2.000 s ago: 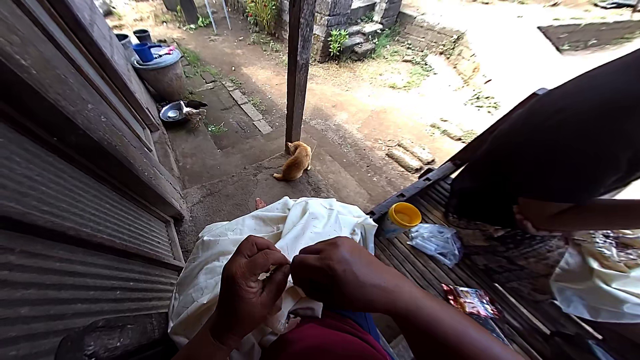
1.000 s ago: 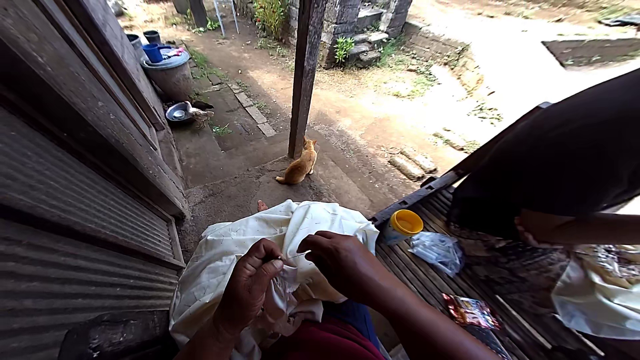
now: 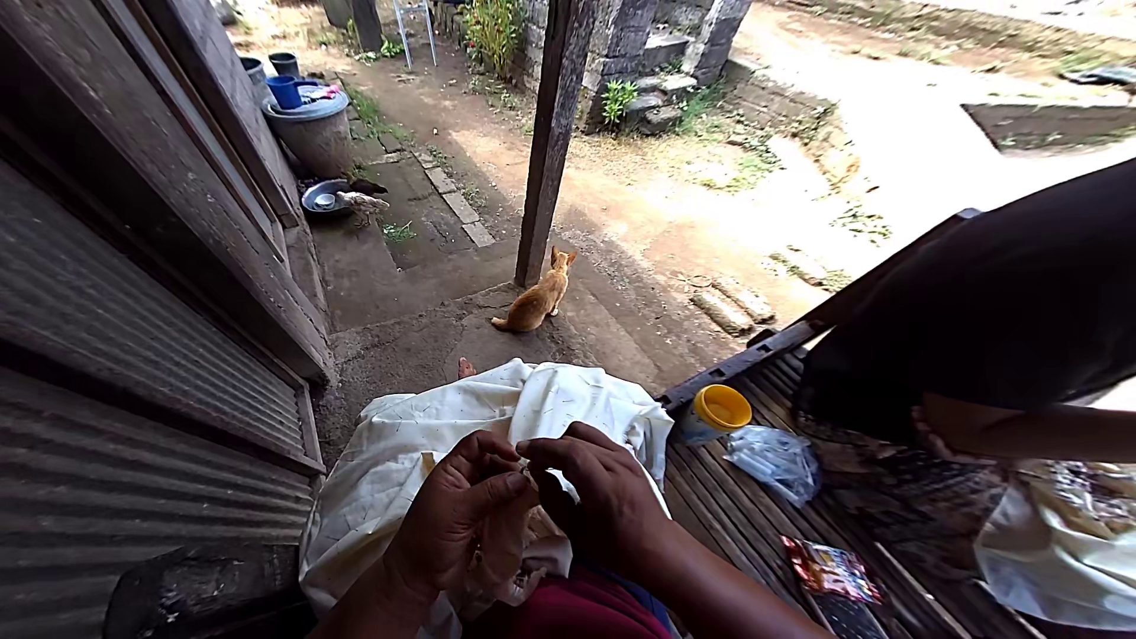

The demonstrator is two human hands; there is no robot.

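Note:
A white cloth (image 3: 390, 470) with small dark marks lies over my lap. Above it, my left hand (image 3: 453, 515) pinches a thin light-coloured piece between thumb and fingers; what it is, I cannot tell. My right hand (image 3: 603, 488) meets it at the fingertips, its fingers curled; whether it grips the same piece is unclear. Beneath the hands, a crumpled pale beige cloth or bag (image 3: 510, 546) hangs down into my lap. Dark red clothing (image 3: 568, 612) shows below.
An orange cat (image 3: 540, 300) sits by a wooden post (image 3: 552, 142). To the right, a yellow-rimmed bucket (image 3: 719, 410), a clear plastic bag (image 3: 777, 461) and a red packet (image 3: 830, 568) rest on a slatted bench (image 3: 710, 488). Another person in dark clothing (image 3: 985, 302) sits there.
My hands were together, then slightly apart one second ago, and their fingertips now meet again. The cat's head has turned upright, facing the yard.

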